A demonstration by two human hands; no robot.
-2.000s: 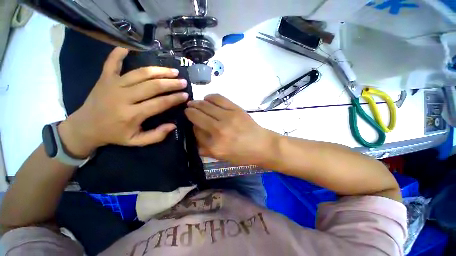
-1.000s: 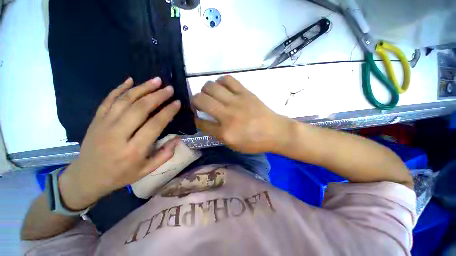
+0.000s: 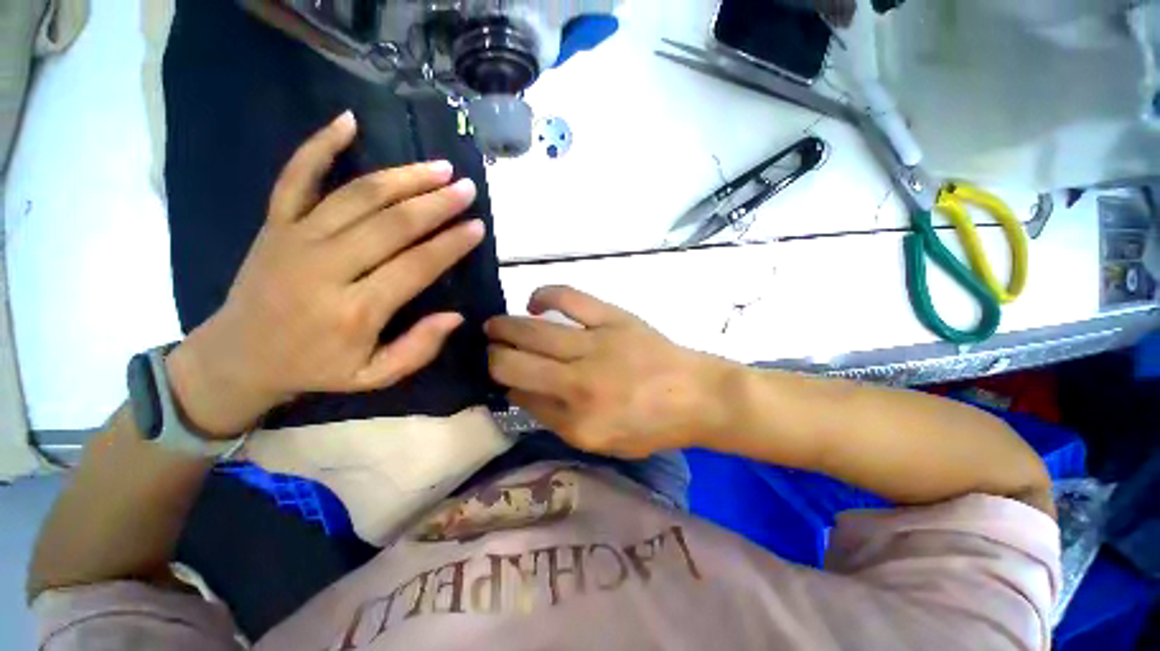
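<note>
The black fabric piece [image 3: 293, 95] lies on the white table under the sewing machine head [image 3: 499, 57], its right edge beside the round grey knob [image 3: 504, 125]. My left hand [image 3: 344, 274] rests flat on it, fingers spread, a band on the wrist. My right hand [image 3: 592, 375] has its fingers curled at the fabric's right edge near the table front and pinches it. Cream cloth [image 3: 382, 464] hangs from the fabric's lower end towards my lap. The needle and presser foot are hard to make out.
Thread snips [image 3: 753, 191] and shears [image 3: 918, 191] with green and yellow handles lie right of the machine, with a dark rectangular object [image 3: 773, 36] behind. A blue crate [image 3: 763, 502] is below the table edge. Beige cloth [image 3: 15, 254] is at far left.
The view dipped lower, then rose again. The black fabric now reaches less far towards my lap, and more cream cloth shows. My left hand has stayed flat on the fabric; my right hand sits nearer the table front.
</note>
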